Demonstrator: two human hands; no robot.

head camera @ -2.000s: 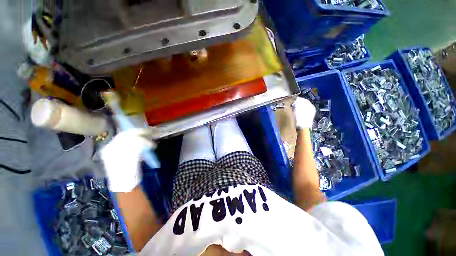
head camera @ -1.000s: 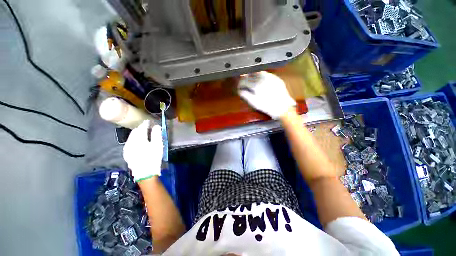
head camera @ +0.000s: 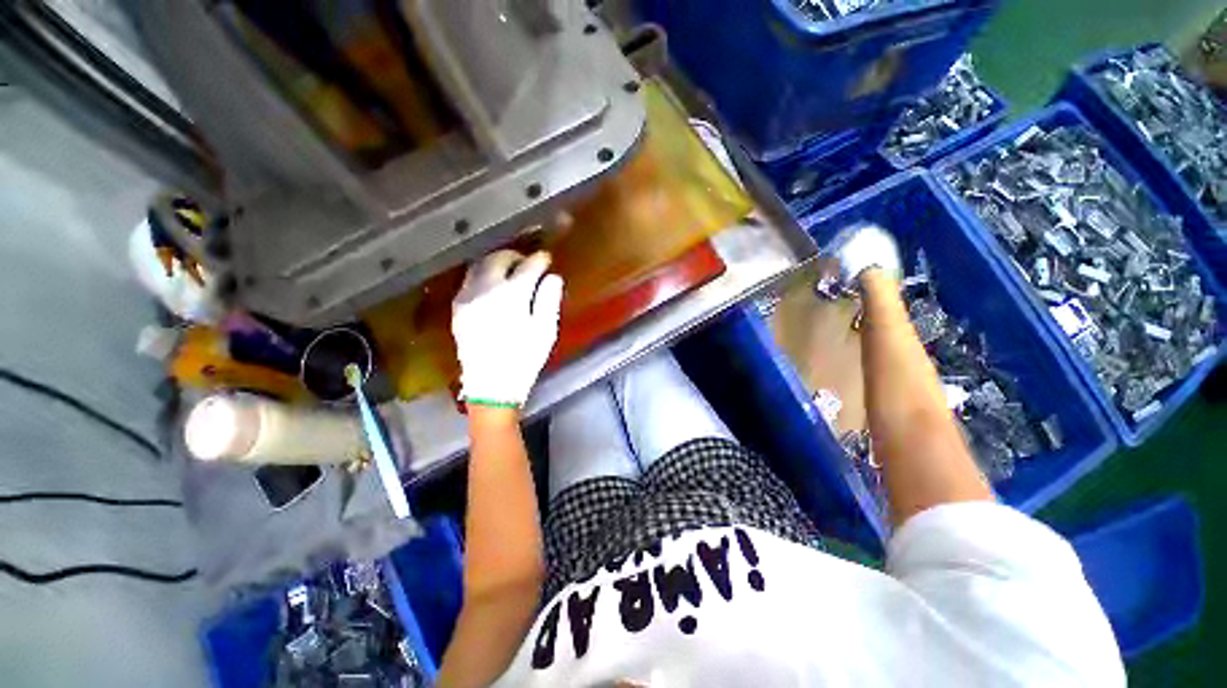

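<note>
My left hand (head camera: 507, 327), in a white glove with a green band, is at the front edge of the grey press head (head camera: 444, 215), over the amber sheet (head camera: 606, 255) and beside the red strip (head camera: 646, 296). Its fingertips reach toward the gap under the press; whether they hold a part cannot be told. My right hand (head camera: 868, 253), gloved and small, is over the near side of the right blue bin, above brown cardboard (head camera: 817, 336) and grey metal parts (head camera: 989, 403). Its fingers are blurred, so its grip is unclear.
A dark cup (head camera: 334, 363) with a pale blue stick (head camera: 381, 450) stands left of the press, near a cream bottle (head camera: 256, 430) and a phone (head camera: 288, 484). A blue bin of parts (head camera: 343, 632) is at lower left. More blue bins of parts (head camera: 1090, 269) stand at right.
My left hand has left the blue stick's side and moved up to the press. My right hand has moved from the press to the right bin. The camera view has tilted.
</note>
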